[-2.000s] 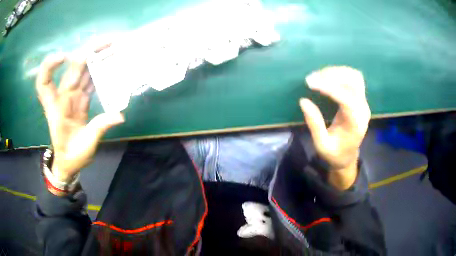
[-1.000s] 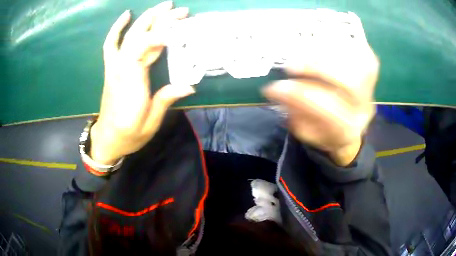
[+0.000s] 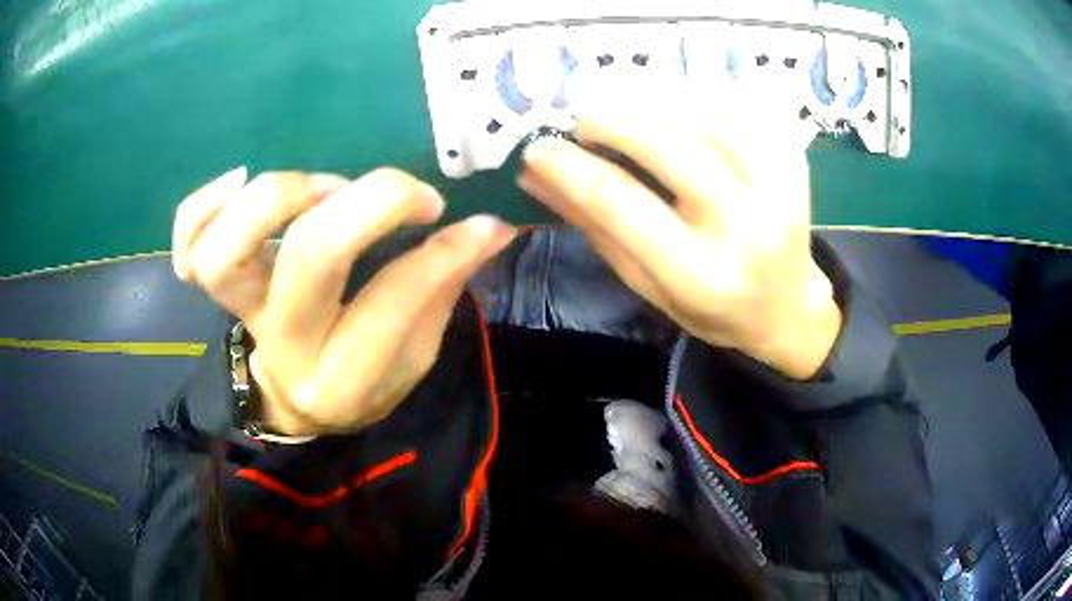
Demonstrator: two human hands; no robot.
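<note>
A silver-white metal plate [image 3: 611, 73] lies on the green bench top, with bluish round openings and small dark fixing holes. Its notched edge faces me. My right hand [image 3: 717, 229] reaches over the plate's near edge, fingertips at the left notch beside a small dark, ribbed-looking piece or edge. Whether the fingers hold that piece cannot be told. The hand hides the middle of the notched edge. My left hand [image 3: 341, 294] is off the plate, to its lower left, fingers curled and apart, with nothing seen between them.
The green bench top [image 3: 235, 106] has a thin pale-brown front edge. Below it are my dark sleeves and jacket with orange-red piping, a grey floor with yellow lines [image 3: 106, 348], and dark and blue shapes at the right. A pale patterned shape [image 3: 638, 452] lies at my lap.
The plate lies further right and its holes and openings now show clearly. My left hand has left the plate and moved down. My right hand has moved left to the left notch.
</note>
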